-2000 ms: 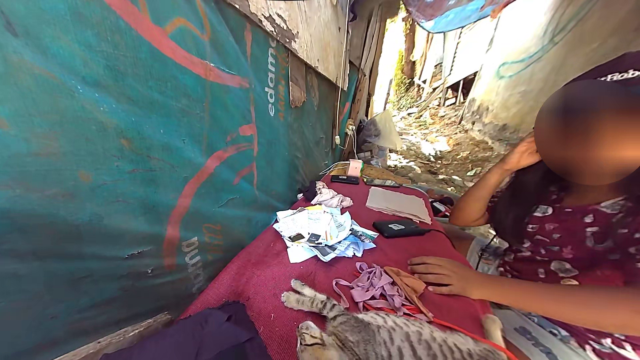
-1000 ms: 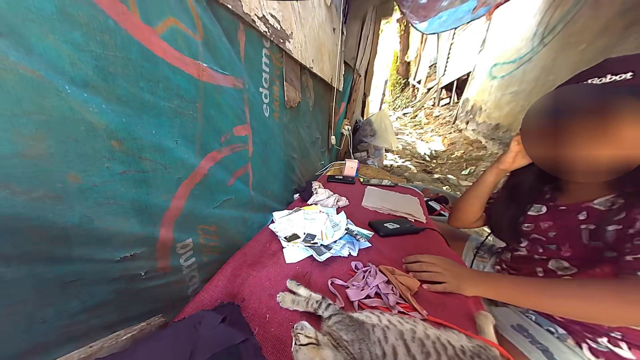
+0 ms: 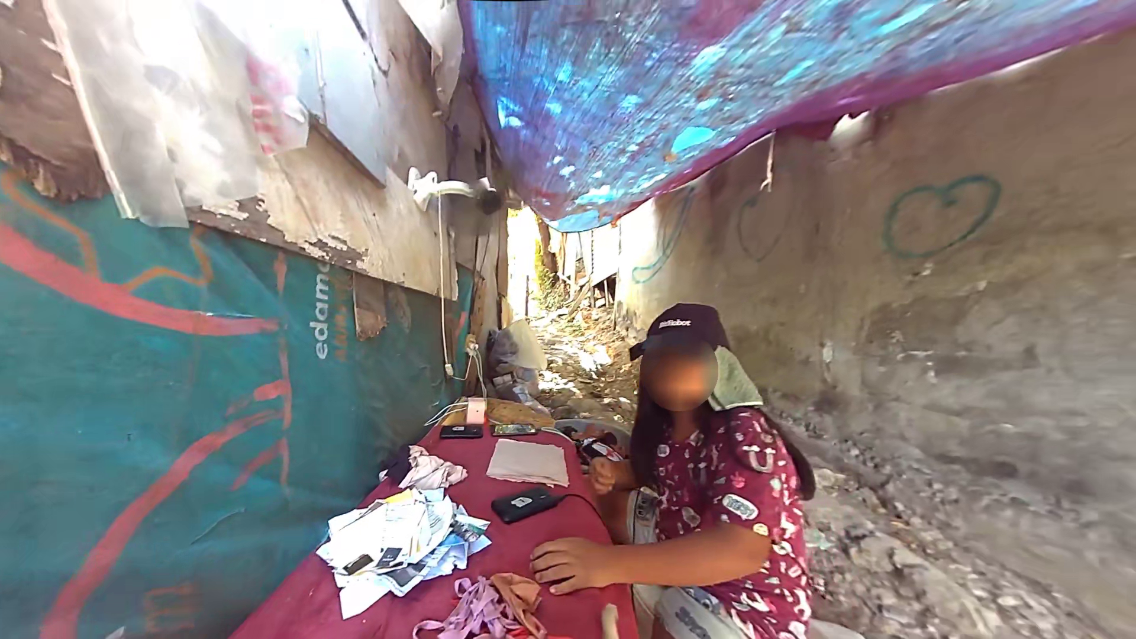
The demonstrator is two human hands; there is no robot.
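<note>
Neither my left hand nor my right hand is in view. On the red cloth lies a loose heap of papers, nearest the teal sheeting. Purple fabric straps and a brown strip are bunched at the bottom edge. A black device rests right of the papers, with a flat pale sheet behind it. Crumpled pale cloth lies behind the heap. Two phones are at the far end. Of the cat, only a small furry part shows.
Another person in a cap sits at the right, one hand flat on the cloth, the other near its edge. Teal sheeting lines the left, a concrete wall the right. A blue tarp hangs overhead; cords hang beyond.
The view has tilted up, leaving most of the cat out of frame. The other person's raised hand has come down from the head; their other hand still rests on the cloth.
</note>
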